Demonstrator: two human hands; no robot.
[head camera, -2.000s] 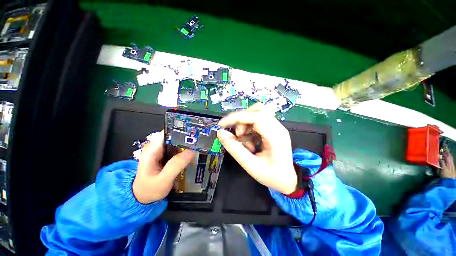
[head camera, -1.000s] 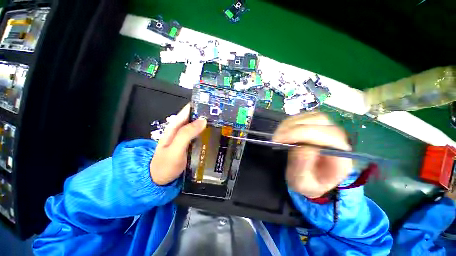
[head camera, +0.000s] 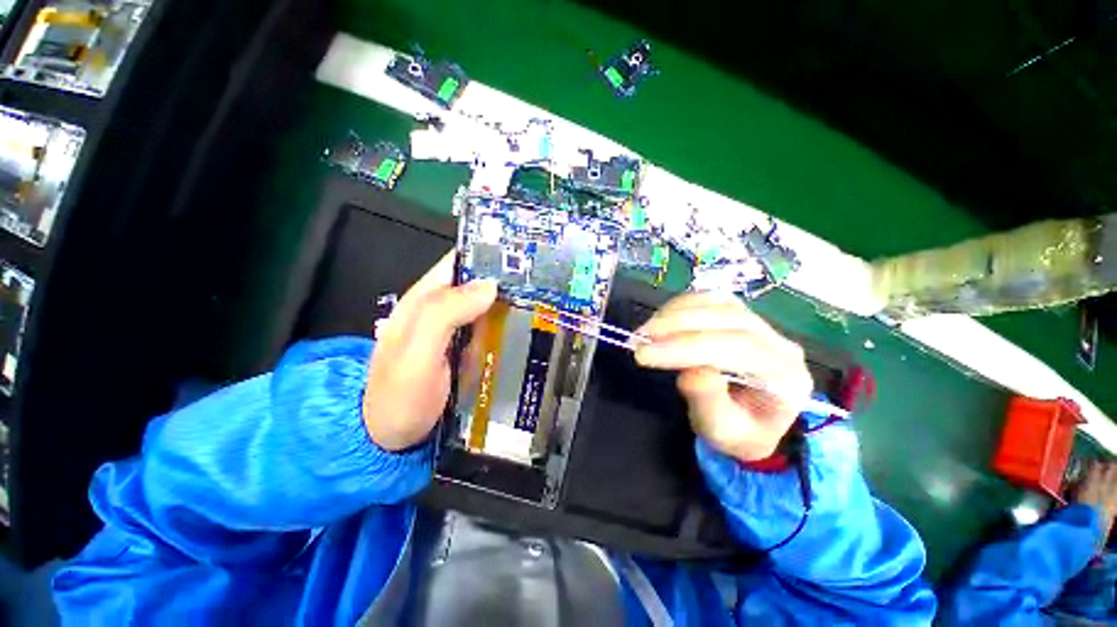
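Observation:
A phone front housing (head camera: 490, 463) is held upright in the picture, its open back towards me. A blue mainboard (head camera: 535, 255) with a bright green patch lies in its top end. An orange flex cable (head camera: 489, 390) and a black strip run below the board. My left hand (head camera: 420, 349) grips the housing's left edge, thumb at the board's lower left corner. My right hand (head camera: 723, 367) holds thin tweezers (head camera: 609, 331). Their tips are at the orange piece just under the board's lower edge. A foam tray (head camera: 368, 263) lies beneath.
Loose boards (head camera: 600, 175) and whitish pieces lie scattered on the white strip. Stacked loaded trays (head camera: 52, 120) stand at left. A taped post (head camera: 992, 272) reaches in at upper right. A red parts bin (head camera: 1035, 443) stands at far right, beside another person's blue sleeve (head camera: 1041, 551).
My right hand has gone from fingertips on the board's right edge to holding tweezers, whose tips are now below the board. The view has shifted and tilted.

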